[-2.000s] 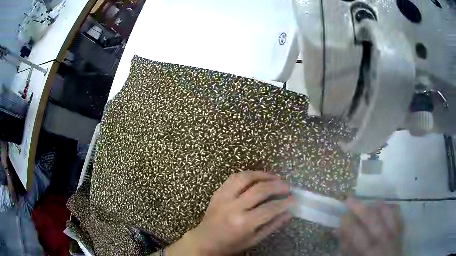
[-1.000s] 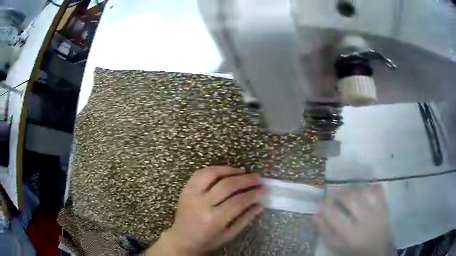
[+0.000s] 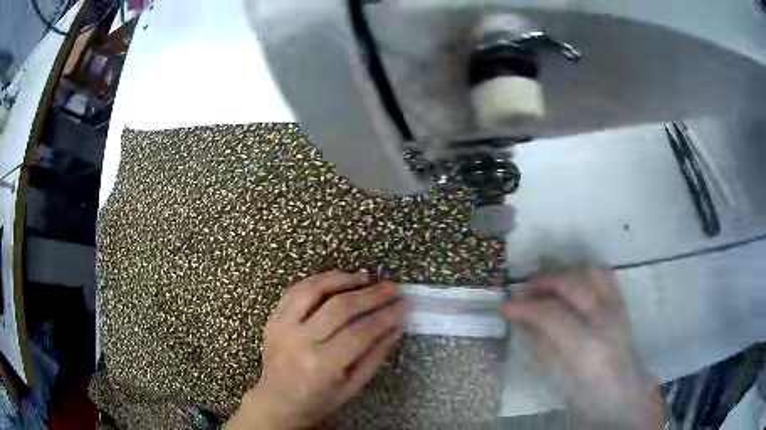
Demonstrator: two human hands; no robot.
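A dark garment panel with a dense small cream print (image 3: 210,227) lies on the white machine table, its upper right part under the sewing machine head (image 3: 336,101). A whitish strip with a greyer centre band (image 3: 453,311) lies across the cloth near its right edge. My left hand (image 3: 323,344) rests on the cloth, fingertips on the strip's left end. My right hand (image 3: 571,323) is blurred, with its fingertips at the strip's right end. The presser foot area (image 3: 483,180) is blurred, just above the cloth.
Dark thread snips (image 3: 694,180) lie on the bed at the right, beside a thin pale stick (image 3: 712,164). The white tension dial (image 3: 507,97) is on the machine face. Another table with a wooden edge (image 3: 34,143) stands at the far left. Maroon cloth (image 3: 71,403) shows at lower left.
The view has shifted, so the machine head, cloth and hands sit further left in the picture. The strip looks more level. Both hands remain at its ends.
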